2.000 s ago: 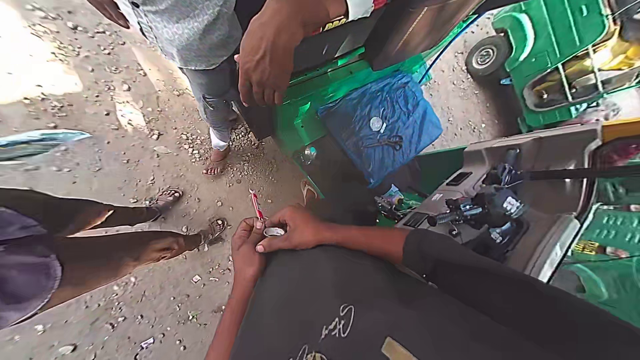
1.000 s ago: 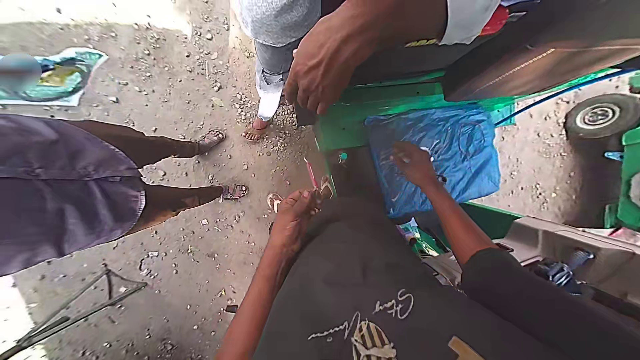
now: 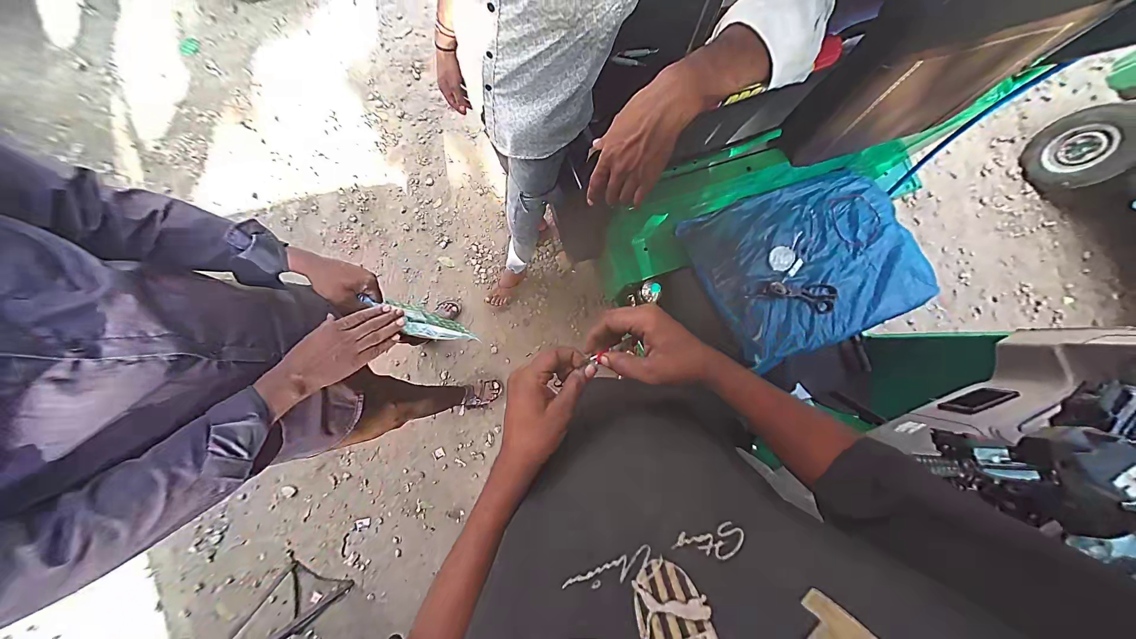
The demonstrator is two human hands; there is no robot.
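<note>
In front of my dark shirt, my left hand (image 3: pixel 543 399) and my right hand (image 3: pixel 652 342) meet fingertip to fingertip. Pinched between them is a small red and white object (image 3: pixel 596 358), mostly covered by the fingers; its kind cannot be told. Beyond my right hand, a blue plastic sheet (image 3: pixel 852 266) lies on the green vehicle. A pair of black-handled scissors (image 3: pixel 803 295) and a small round white item (image 3: pixel 783 258) rest on the sheet.
At the left a person in dark clothes holds a green and white packet (image 3: pixel 426 321). Ahead stands a person in a grey shirt (image 3: pixel 541 80). Another person's hand (image 3: pixel 648 133) hangs close beyond my right hand. A vehicle dashboard (image 3: pixel 958 399) is at the right.
My right hand has come back from the blue sheet to meet my left hand. The person at the left now shows both hands with a green packet.
</note>
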